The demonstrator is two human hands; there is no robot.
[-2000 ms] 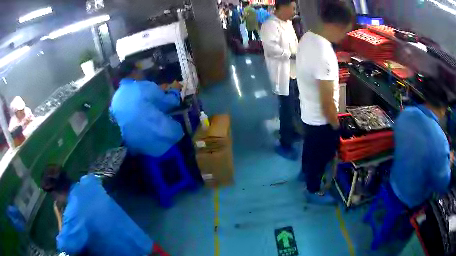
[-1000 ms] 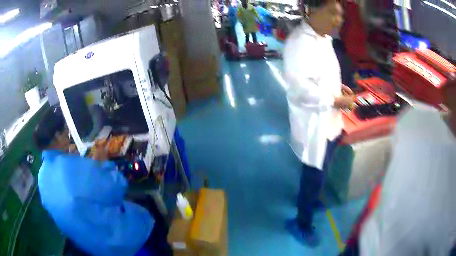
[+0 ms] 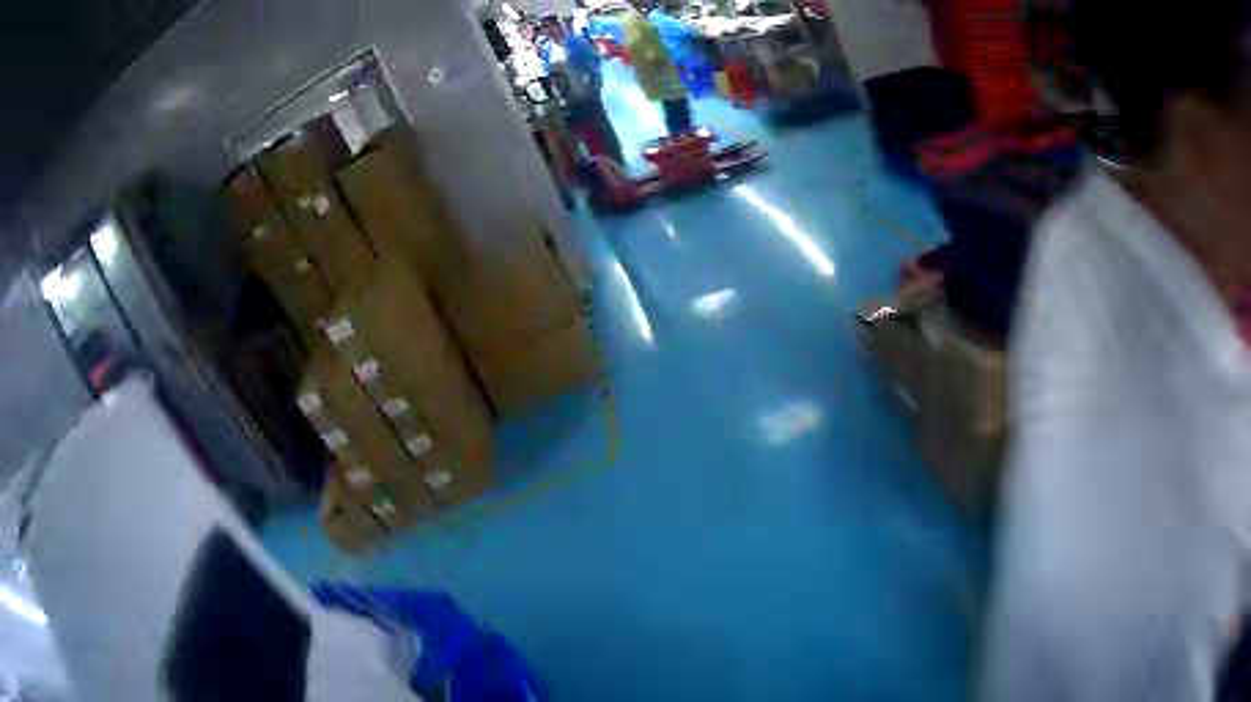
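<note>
Neither of my hands is in the picture. Nearest on the right, a person in a white top [image 3: 1132, 466] stands cut off by the edge and blurred. At the lower left, a white machine housing [image 3: 124, 549] with a dark window leans in the tilted view. A blue plastic item [image 3: 446, 645] lies beside it at the bottom edge; its exact kind is not clear.
Stacked brown cartons [image 3: 398, 370] stand at the left by a grey wall. A blue floor aisle [image 3: 741, 507] runs ahead. Red pallet jacks [image 3: 672, 167] stand across its far end, with people behind. More cartons [image 3: 947, 391] and red trays [image 3: 977, 62] are at the right.
The view has moved forward along the aisle and tilted. The white machine has shifted to the lower left, the white-clad person is closer at the right, and the seated workers have left the view.
</note>
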